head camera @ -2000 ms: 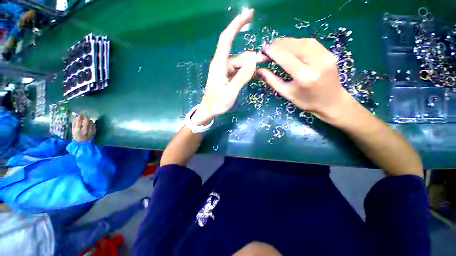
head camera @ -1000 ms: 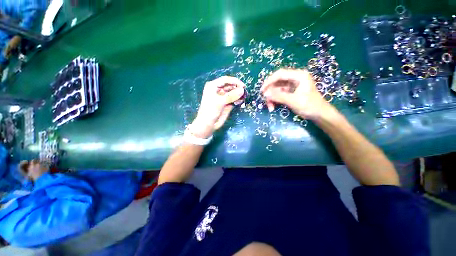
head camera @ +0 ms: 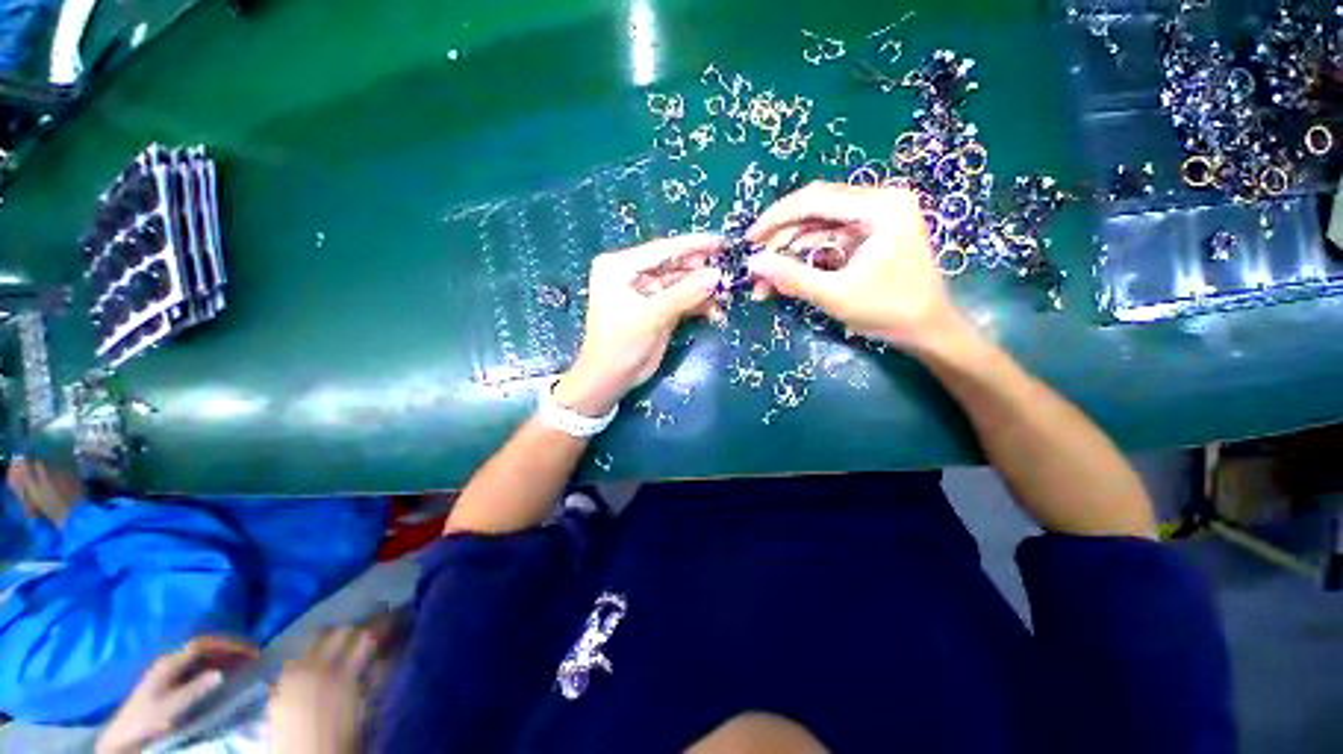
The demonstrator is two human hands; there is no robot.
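My left hand (head camera: 644, 305) and my right hand (head camera: 862, 262) meet over the green bench, fingertips close together. Between them they hold a small dark glinting part (head camera: 737, 262); its details are too small to tell. Thin open rings (head camera: 763, 112) lie scattered behind and in front of the hands. Closed copper and silver rings (head camera: 950, 206) lie heaped with dark bits to the right of my right hand. A clear blister tray (head camera: 516, 295) lies flat to the left of my left hand, with a small dark piece (head camera: 554, 296) on it.
A large-compartment clear tray (head camera: 1178, 302) with heaped rings is at the far right. Stacked pocket trays (head camera: 159, 254) lean at the left. A person in a blue smock (head camera: 147, 589) is at the lower left, and another person's blurred hands (head camera: 317, 685) show below.
Since one second ago my hands have come together at the dark part. The view has shifted, and the clear blister tray shows more fully. Another person's hands have appeared at the lower left.
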